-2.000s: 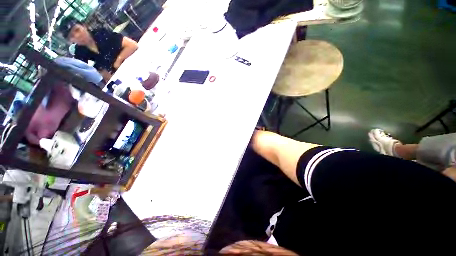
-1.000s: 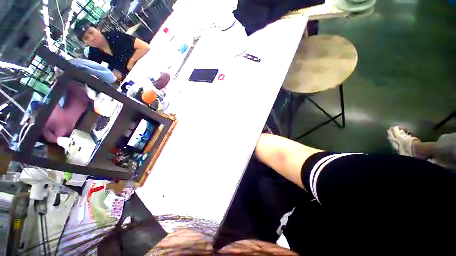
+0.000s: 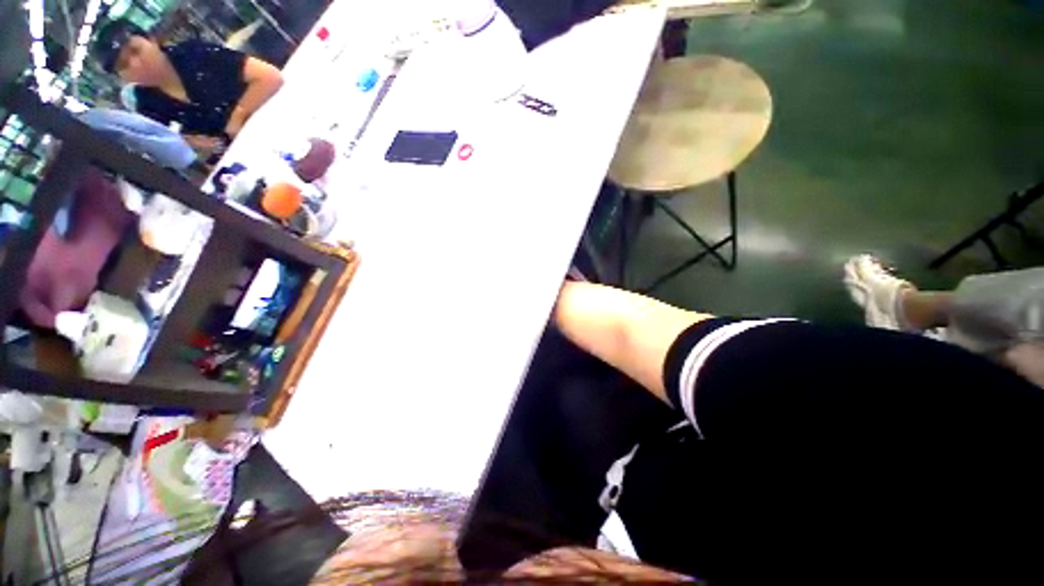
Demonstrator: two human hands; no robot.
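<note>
Neither of my hands shows. A bare forearm from my striped black sleeve (image 3: 744, 378) reaches the table's near edge, where its end is hidden. Blurred skin and hair strands lie at the bottom edge; I cannot tell which body part this is. Nearest in front is a long white table (image 3: 447, 275). A flat black phone (image 3: 421, 147) lies on it, beside a small red ring (image 3: 465, 151). A small dark tool, perhaps snips (image 3: 536, 105), lies further right.
A dark shelf (image 3: 195, 309) with small tools and a lit screen stands left. A person (image 3: 195, 86) sits across the table. A wooden stool (image 3: 693, 120) stands right. Another person's shoe (image 3: 876, 292) is on the green floor. Dark fabric (image 3: 561, 17) lies at the far end.
The view has shifted, so the table, phone, shelf and stool sit further left and higher in the picture. Less dark fabric shows, and a pale round object shows beside it. The phone and ring keep their places.
</note>
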